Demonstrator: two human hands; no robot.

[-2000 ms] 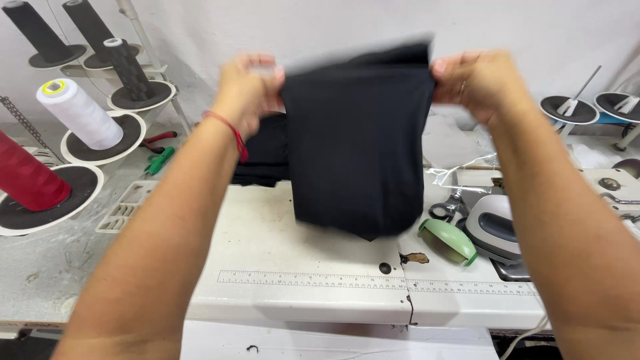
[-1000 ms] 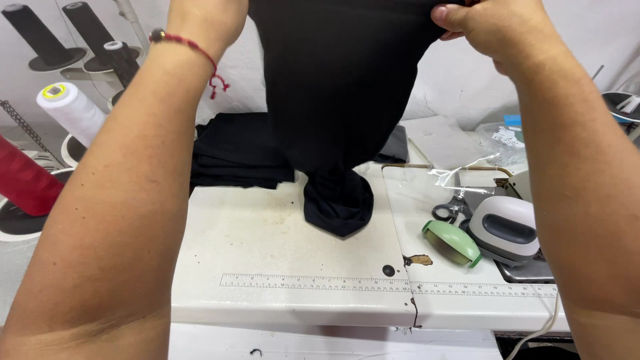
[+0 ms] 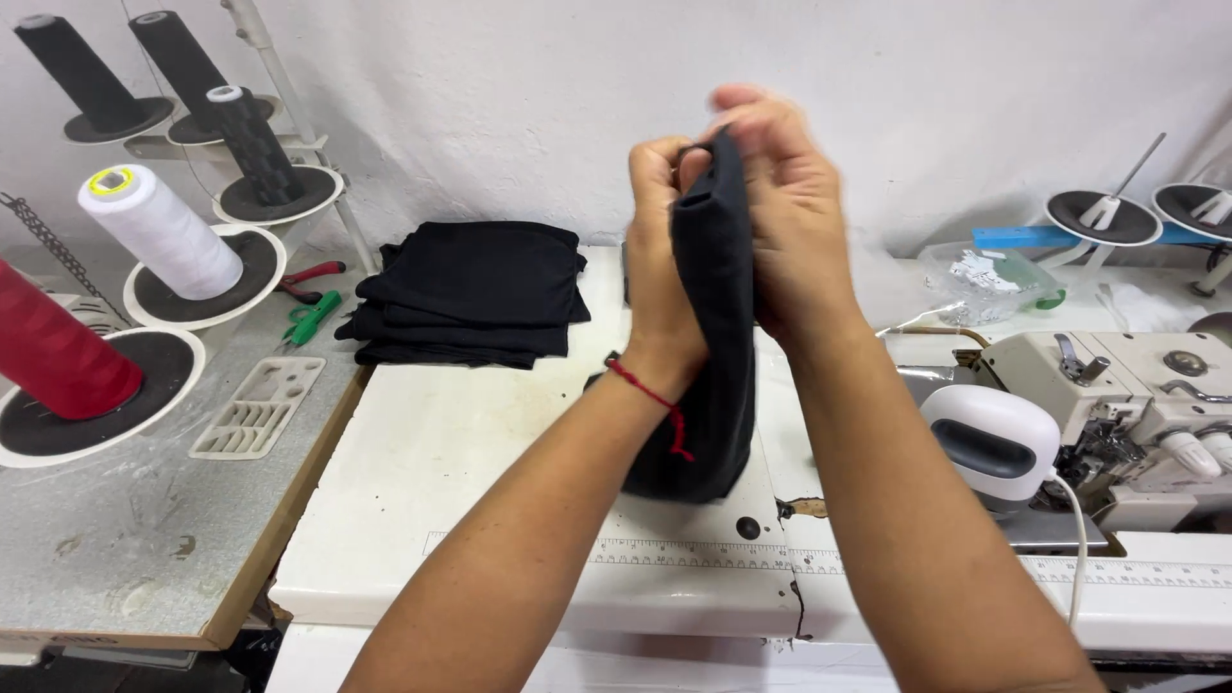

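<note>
Both hands hold a piece of black fabric (image 3: 717,289) upright over the white table, its folded upper edge between them and its lower end down near the tabletop. My left hand (image 3: 664,250), with a red cord bracelet (image 3: 654,390) at the wrist, grips it from the left side. On the other side my right hand (image 3: 794,212) lies against the cloth, fingers near the top and slightly blurred. A stack of folded black fabric pieces (image 3: 472,289) rests on the table to the left, by the wall.
Thread cones, one white (image 3: 164,231) and one red (image 3: 58,337), stand left, near green thread snips (image 3: 313,318) and a pale plastic tray (image 3: 258,409). At right are a small white heat press (image 3: 991,443) and an overlock machine (image 3: 1136,414). A measuring tape (image 3: 674,553) runs along the table front.
My hands, apart at the cloth's upper corners before, have come together, and the black fabric is now doubled narrowly between them. The folded stack shows fully again.
</note>
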